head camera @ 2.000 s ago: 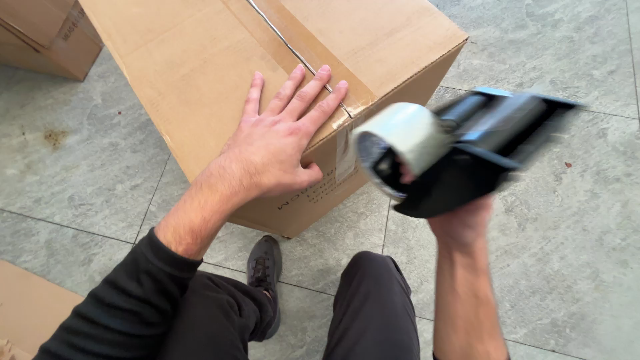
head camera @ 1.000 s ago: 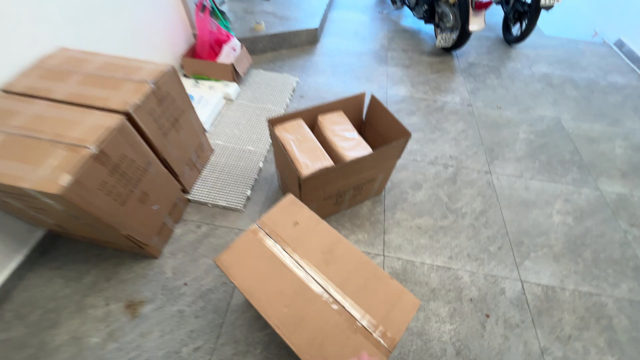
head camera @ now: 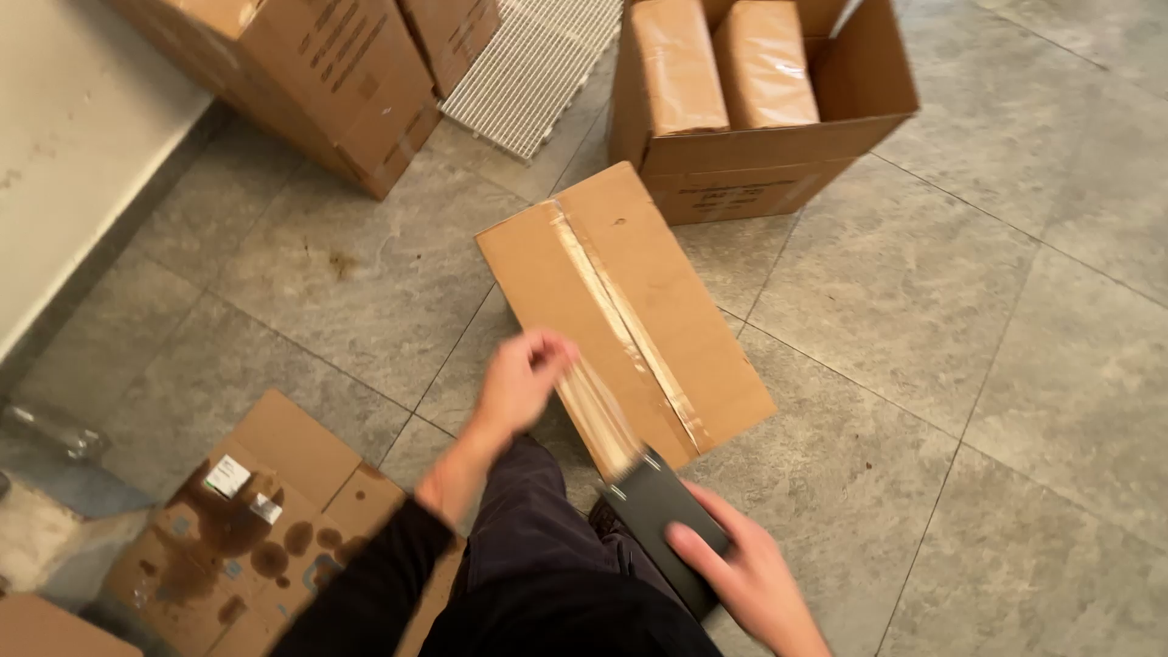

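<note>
A cardboard box point(head camera: 675, 283) with clear tape along its middle seam stands in front of my legs. Over its near left edge, my left hand point(head camera: 525, 379) pinches the end of a strip of clear packing tape point(head camera: 598, 415). The strip stretches down to a dark tape dispenser point(head camera: 662, 520), which my right hand point(head camera: 739, 566) grips below the box's near corner. The tape roll is hidden from view. Blur hides whether the strip touches the cardboard.
Behind stands an open carton point(head camera: 748, 151) holding two wrapped packages. Large boxes point(head camera: 319, 82) are at the upper left beside a white plastic grid mat point(head camera: 538, 68). Stained flattened cardboard point(head camera: 301, 456) lies at lower left, near a white wall point(head camera: 82, 155).
The view has swung up and back down. Two seconds ago my left hand lay flat on a box and the dispenser was raised at right; now a tape strip spans between my hands.
</note>
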